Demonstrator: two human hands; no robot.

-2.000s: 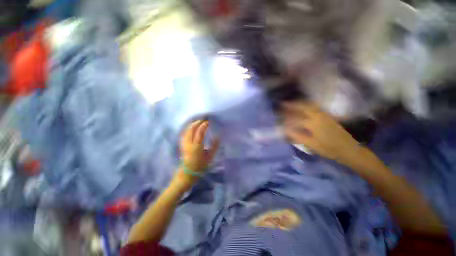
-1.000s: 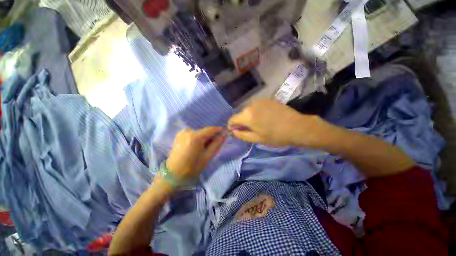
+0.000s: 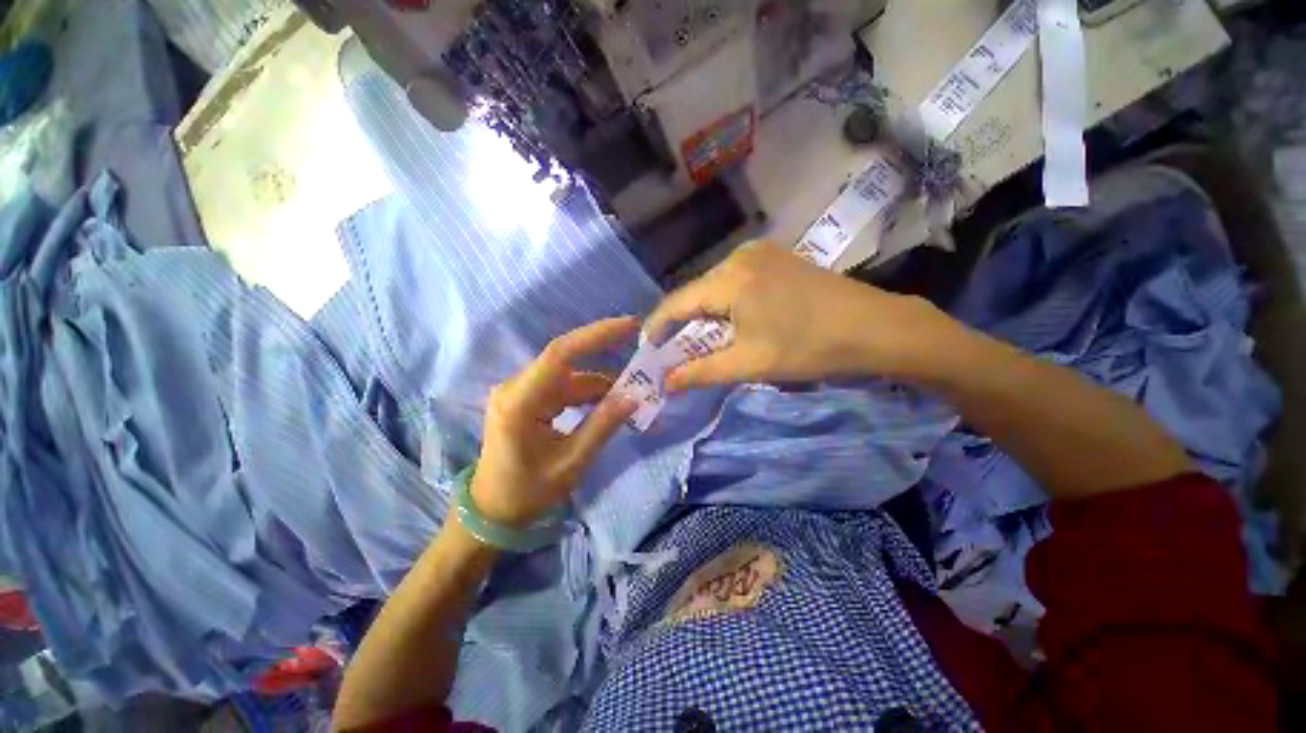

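Observation:
A small white care label [image 3: 645, 384] with black print is pinched between both my hands, above the cloth in front of my lap. My left hand [image 3: 552, 415], with a pale green bangle at the wrist, grips its lower left part. My right hand [image 3: 766, 318] grips its upper right part. Light blue striped cloth [image 3: 473, 287] lies under my hands and runs up to the needle area of the sewing machine [image 3: 537, 100], which is lit by a bright glare. The cloth edge under my fingers is partly hidden.
A heap of light blue garments [image 3: 186, 430] is at the left. A printed label strip [image 3: 981, 72] and a plain white tape [image 3: 1063, 108] lie over the table [image 3: 1146, 65] at the upper right, beside a greyish tuft [image 3: 938, 179]. More blue pieces [image 3: 1117, 329] are at the right.
The view was blurred and has become clearer. My hands, apart at first, have come together, and the printed label now shows between my fingers. The right hand has moved slightly up.

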